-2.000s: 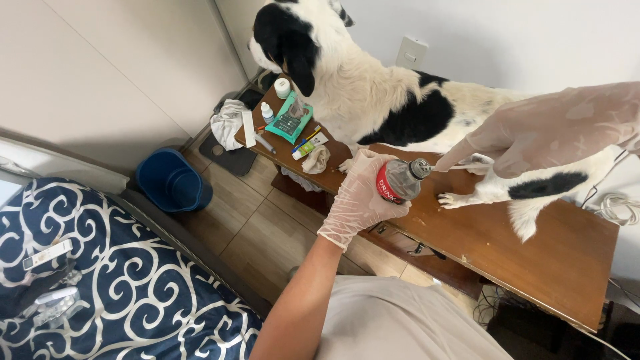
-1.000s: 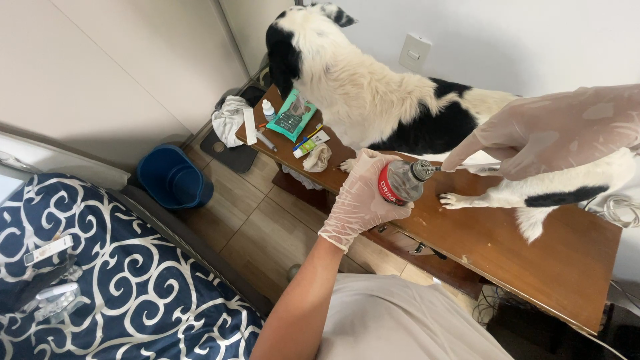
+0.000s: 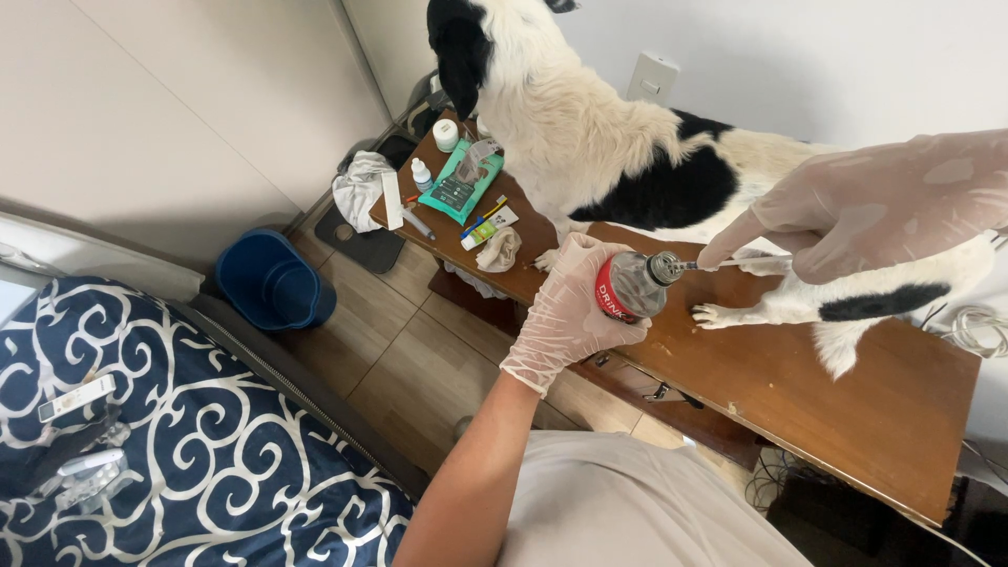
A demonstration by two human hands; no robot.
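Note:
My left hand (image 3: 565,311), in a translucent glove, grips a clear plastic bottle (image 3: 641,285) with a red label band, its uncapped mouth toward the right. My gloved right hand (image 3: 858,209) holds a thin, pale stick-like item (image 3: 740,261) whose tip is at the bottle's mouth; its exact kind is unclear. Behind both hands a black and white dog (image 3: 614,150) stands on a brown wooden table (image 3: 850,394). One of its hind paws rests just right of the bottle, and a front paw is close to my left hand.
Along the table's far left end lie a green wipes pack (image 3: 461,185), a small dropper bottle (image 3: 421,175), a white jar (image 3: 446,135), a toothbrush (image 3: 485,216) and a crumpled cloth (image 3: 499,250). A blue bin (image 3: 276,281) stands on the floor beside the patterned bed (image 3: 213,441). Cables hang at right.
The dog's head and forebody have shifted over the past two seconds. Both hands remain near the same place, with the bottle still held in my left hand.

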